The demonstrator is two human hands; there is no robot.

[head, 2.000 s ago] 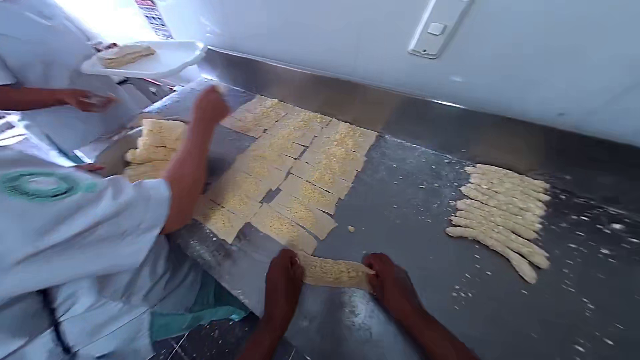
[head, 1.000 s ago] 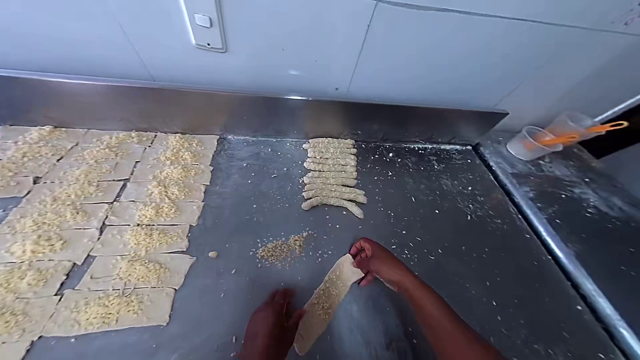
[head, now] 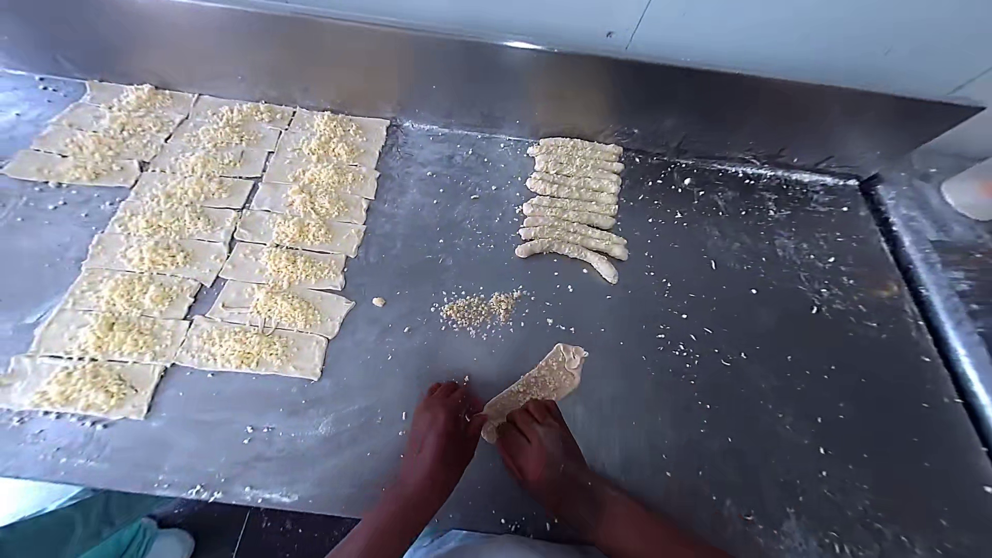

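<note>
A strip of dough [head: 535,387] topped with crumbly filling lies at a slant on the steel table near its front edge. My left hand [head: 444,434] pinches its lower left end, and my right hand [head: 540,448] grips the same end from the right, fingers curled on the dough. The upper right end lies free, its edge folded a little. Beyond it is a small heap of crumbs [head: 479,310]. Farther back, several rolled dough sticks [head: 575,198] coated in crumbs lie side by side. Rows of flat dough rectangles [head: 260,349] with grated filling cover the left.
A steel backsplash [head: 465,85] runs along the table's back. At the right is a raised metal edge [head: 930,310], with part of a pale container [head: 969,190] beyond it. A small dough scrap [head: 378,301] lies mid-table. Part of a person's shoe [head: 170,542] shows at the lower left.
My right hand has moved from the upper end of the dough strip to its lower end, beside my left hand. The view has swung right, then partly back left.
</note>
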